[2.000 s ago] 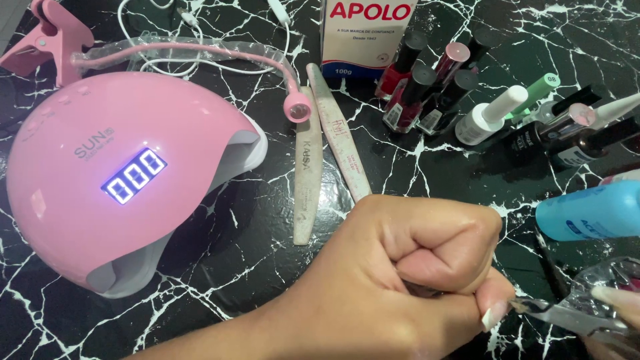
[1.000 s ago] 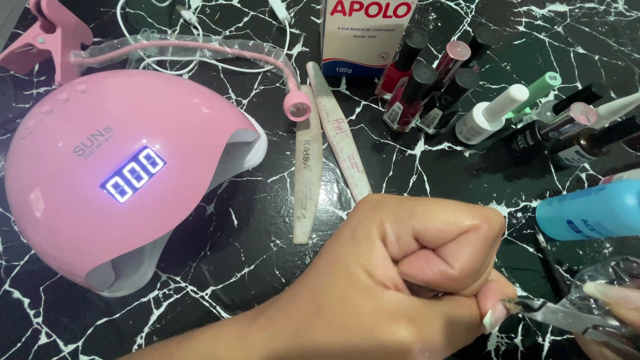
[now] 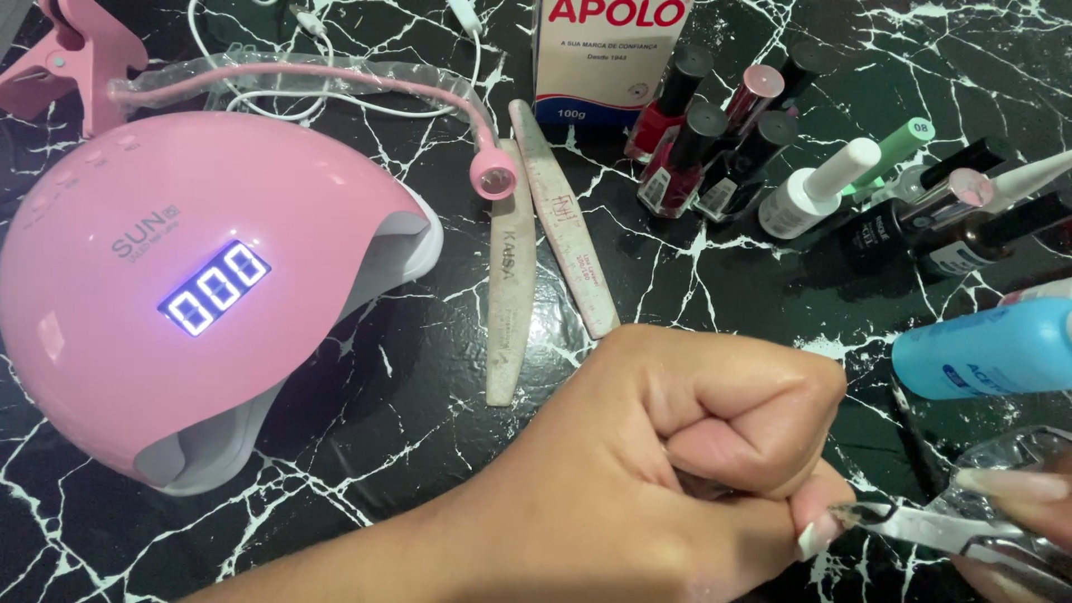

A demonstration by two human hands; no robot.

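Observation:
My left hand (image 3: 703,444) is curled into a fist low in the view, its fingers folded and one nail pointing out at the right side. Nothing shows inside the fist. At the right edge my right hand (image 3: 1017,511), partly cut off by the frame, holds metal cuticle nippers (image 3: 930,528). The tips of the nippers touch the skin beside that left-hand nail. A piece of clear plastic (image 3: 1017,444) lies around the handles and partly hides them.
A pink nail lamp (image 3: 276,335) with a lit display stands at left, a clip-on lamp (image 3: 494,174) behind it. Two nail files (image 3: 512,318) lie centrally. Behind are a box (image 3: 607,59), several polish bottles (image 3: 674,159) and a blue acetone bottle (image 3: 980,347).

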